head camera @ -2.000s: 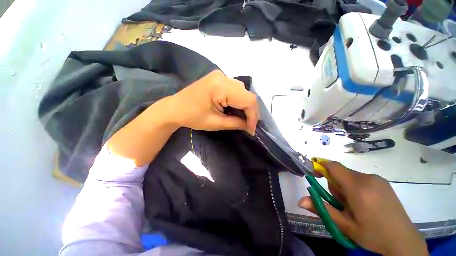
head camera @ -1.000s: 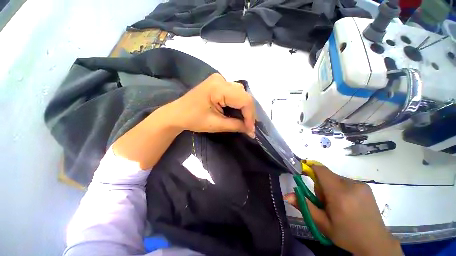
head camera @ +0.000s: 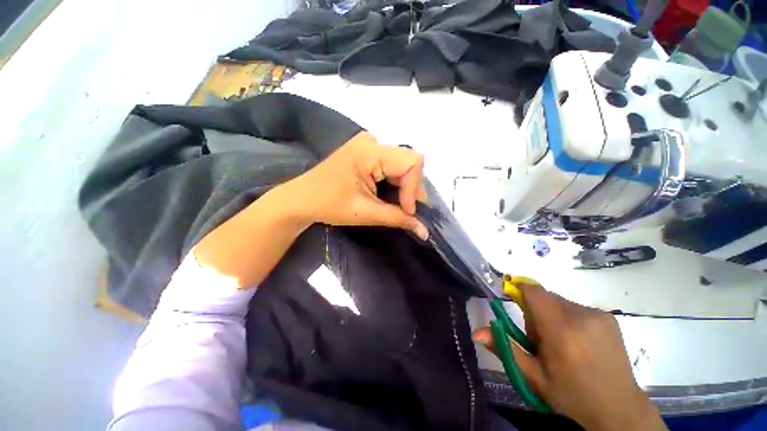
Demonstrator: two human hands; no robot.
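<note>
The dark grey garment [head camera: 362,337] lies in front of me, with a line of pale dots along its right edge and a bright white patch near its middle. My left hand [head camera: 378,189] pinches the garment's upper edge between thumb and finger. My right hand [head camera: 572,349] holds the scissors [head camera: 503,324] by their green and yellow handle loops. The long silver blades lie along the garment's edge and point up toward my left fingertips. The blade tips are hard to tell from the cloth.
The white sewing machine [head camera: 589,143] with a blue stripe stands at the right. Black thread snips [head camera: 618,257] lie below its head. A dark grey cloth pile [head camera: 437,46] lies at the back. A brown board [head camera: 240,80] shows under the garment. A ruler tape [head camera: 706,397] runs along the front edge.
My right hand and the scissors have moved left, closer to my left hand. My left thumb and finger have shifted slightly on the edge. The view has shifted a little.
</note>
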